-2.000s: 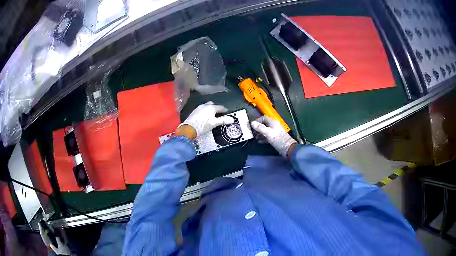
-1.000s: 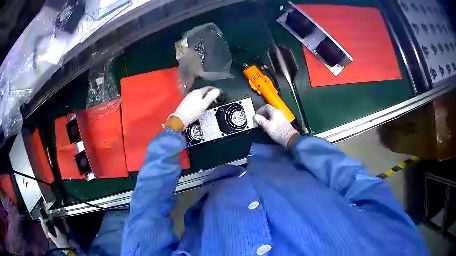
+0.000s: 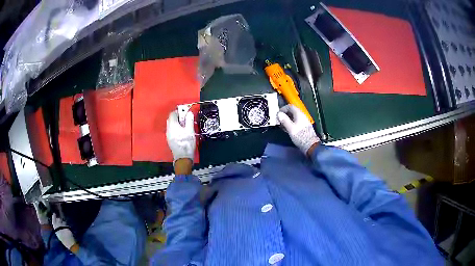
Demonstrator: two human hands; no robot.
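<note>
A silver-white fan bracket with two axial fans lies crosswise in front of me. Wire finger guards show over the right fan and the left fan. My left hand, in a white glove, grips the bracket's left end. My right hand, also gloved, holds its right end between thumb and fingers. The orange electric screwdriver lies behind my right hand, its nose pointing away from me.
A crumpled clear bag lies behind the bracket. Fan assemblies lie at the right and left, by red sheets. A silver rail edges the green bench. Another person's gloved hand shows lower left.
My left hand has moved from behind the bracket to its left end and now grips it. The bracket lies more level across the view. The bench view has shifted slightly.
</note>
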